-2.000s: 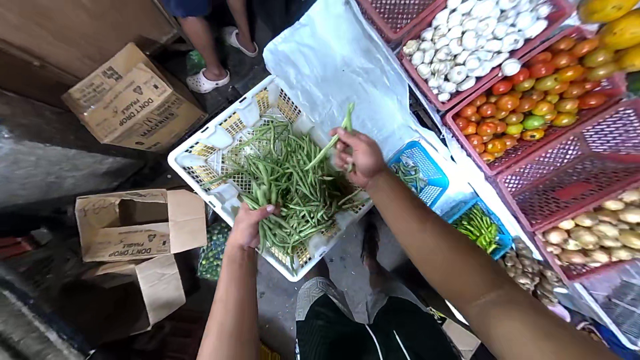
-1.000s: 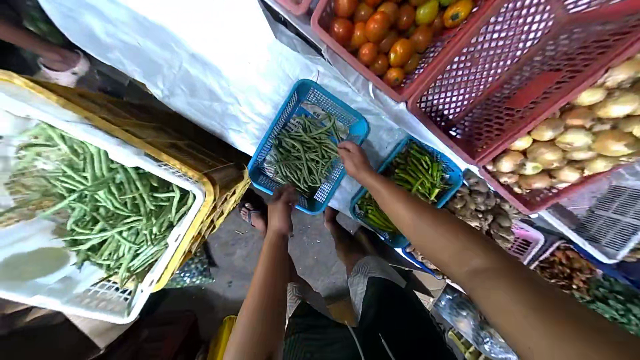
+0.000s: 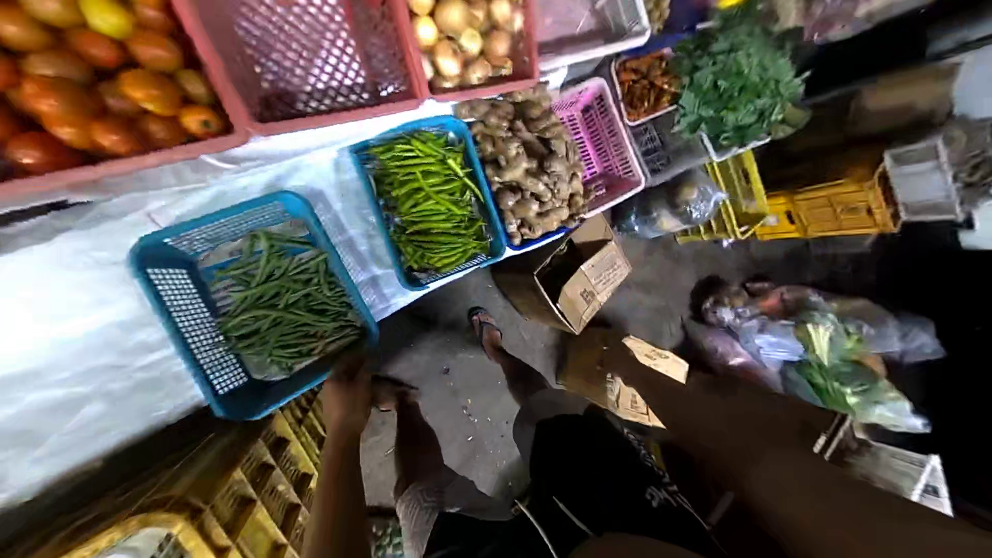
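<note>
Green beans (image 3: 287, 302) lie in a blue plastic basket (image 3: 174, 314) on a table covered with white sheeting. My left hand (image 3: 349, 387) is at the basket's near right corner; its fingers are dark and blurred, so a grip cannot be made out. To the right of the beans, green chili peppers (image 3: 430, 201) fill a second blue basket (image 3: 380, 225). My right forearm (image 3: 744, 442) reaches in from the lower right, dark against the boxes; the hand itself cannot be made out.
Red crates (image 3: 240, 128) of tomatoes and onions stand behind the baskets. Ginger (image 3: 531, 163), a pink basket (image 3: 601, 139) and leafy greens (image 3: 736, 85) extend rightward. Open cardboard boxes (image 3: 597, 283) and plastic bags (image 3: 821, 341) sit on the floor. Yellow crates (image 3: 256, 480) stand at lower left.
The view has swung far to the right along the stall. My right hand, at the bean basket a second ago, has left it. My left hand remains near that basket.
</note>
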